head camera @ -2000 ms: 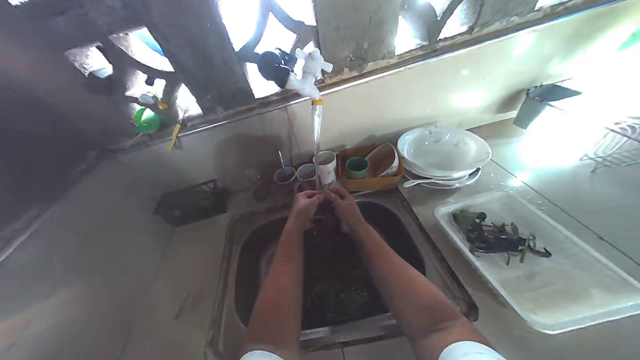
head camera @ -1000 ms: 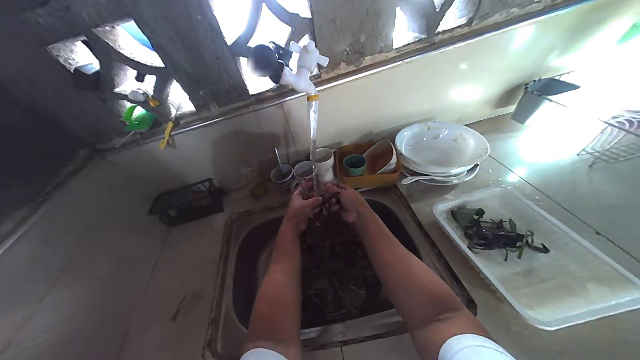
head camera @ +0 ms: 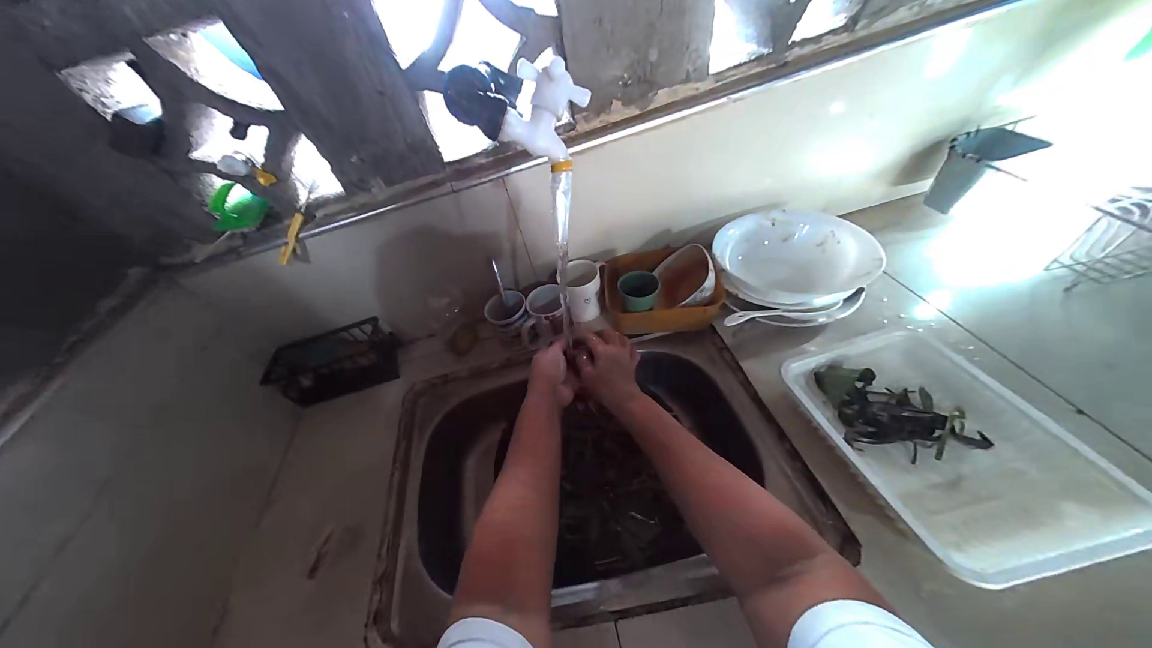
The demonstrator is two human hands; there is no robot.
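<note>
Water runs from a white plastic faucet [head camera: 544, 117] onto my two hands over the far edge of a metal sink [head camera: 396, 540]. My left hand [head camera: 551, 371] and my right hand [head camera: 608, 367] meet around something small and dark, mostly hidden by the fingers. Dark leafy greens [head camera: 603, 513] lie in the sink below my forearms. More dark wet leaves [head camera: 900, 418] rest in a translucent plastic tray [head camera: 1062, 549] at the right.
Behind the sink stand several mugs [head camera: 583, 288] and an orange-brown bin [head camera: 679, 317] with a green cup [head camera: 638, 290]. Stacked white plates [head camera: 796, 256] with a white spoon [head camera: 783, 315] are right of it. A black basket [head camera: 333, 363] sits at the left.
My hands have stayed together under the running water; their fingers have shifted around the dark thing between them.
</note>
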